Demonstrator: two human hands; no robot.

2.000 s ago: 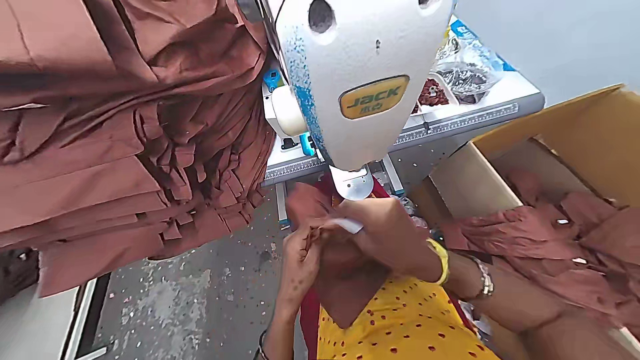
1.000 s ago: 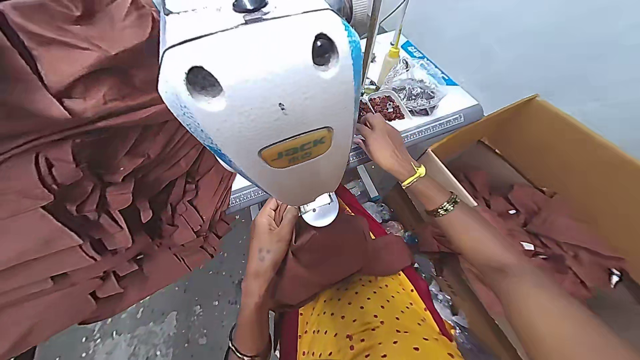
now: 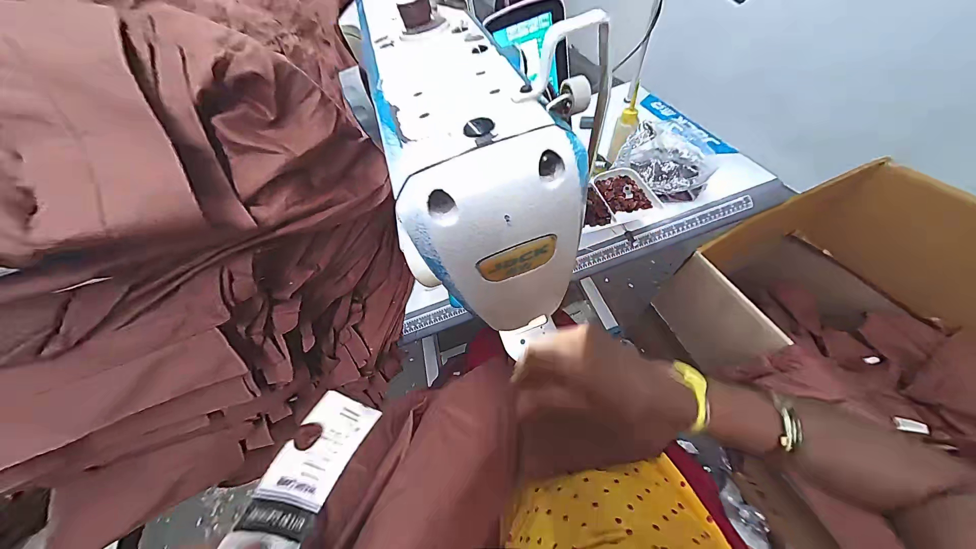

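Note:
My right hand (image 3: 591, 393), blurred, is closed on brown fabric (image 3: 457, 450) just below the head of a white Jack sewing machine (image 3: 496, 206). This fabric spreads over my lap, covering part of a yellow dotted garment (image 3: 610, 507). On its left side lies a white printed tag (image 3: 320, 450) with a dark band at its lower end. My left hand cannot be made out; the fabric and the lower edge of the picture may hide it.
Brown fabric pieces (image 3: 114, 191) are piled high at the left. Small trays of red-brown bits (image 3: 621, 193), a clear plastic bag (image 3: 663, 164) and an oil bottle (image 3: 624, 130) stand on the machine table. At the right, a cardboard box (image 3: 717, 305) holds more brown fabric.
My right hand has come back from the trays on the table to the fabric below the machine head. My left hand has gone out of sight. The white tag now shows at lower left.

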